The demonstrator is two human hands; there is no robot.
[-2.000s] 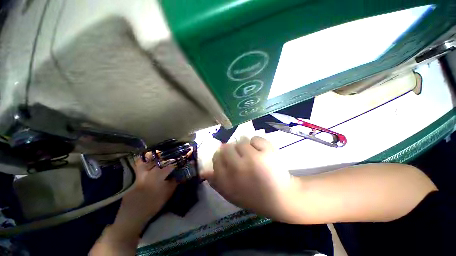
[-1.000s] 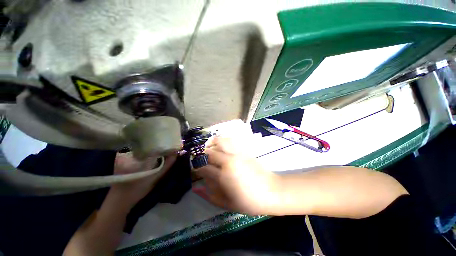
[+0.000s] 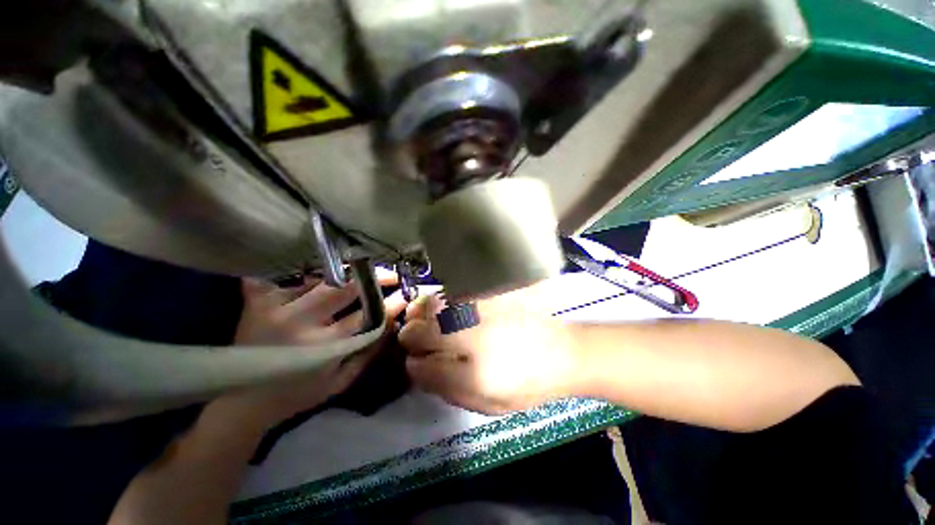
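Black fabric lies under and between my hands at the needle area and drapes left over the table. My left hand lies on the fabric, partly hidden by the pale curved bar. My right hand has its fingertips together at the fabric edge beside the dark ribbed knob. The machine head's cream tension knob hangs above my fingers. What the fingertips pinch is partly hidden.
Red-handled thread snips lie on the white table right of the head. A green control panel is at upper right. A yellow warning label is on the head. The table's green edge runs along the front.
The view has moved closer to the machine head, so the tension knob and label appear larger. My right fingertips are now closer to the needle area; both hands remain at the fabric.
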